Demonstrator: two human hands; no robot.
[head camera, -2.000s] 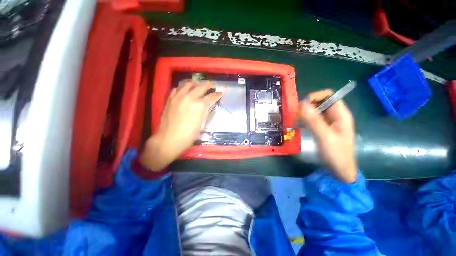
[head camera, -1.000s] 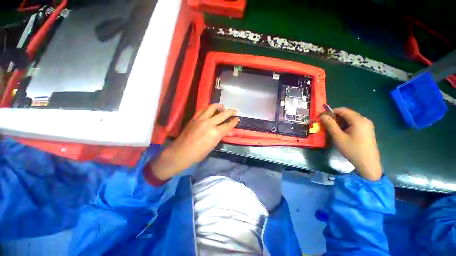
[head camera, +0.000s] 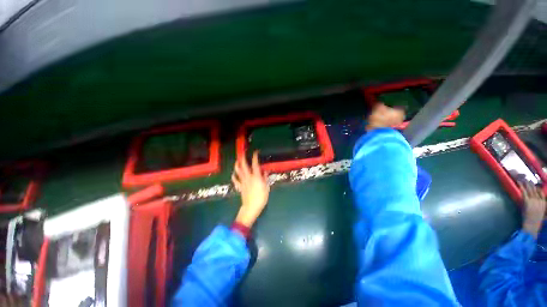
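A red-framed tablet unit (head camera: 242, 146) lies on the green belt beyond the paint-chipped rail, its board at the right end. My left hand (head camera: 252, 189) reaches up to its lower left edge with fingers spread; whether they touch the frame is unclear. My right hand (head camera: 385, 116) is blurred at the left edge of another red frame (head camera: 375, 91) on the belt, farther right. Whether it grips the frame is unclear, and no tweezers can be made out.
Another red frame (head camera: 214, 150) lies on the belt to the left. White (head camera: 120, 240) and red frames are stacked at lower left. A grey post (head camera: 465, 75) rises beside my right hand. At right, another person's hand (head camera: 532, 210) touches a red-framed tablet (head camera: 480, 141) on the bench.
The view has shifted up to the belt. Both hands have left their places at the bench tablet and now reach out over the rail. The red-framed tablet is gone from the bench before me.
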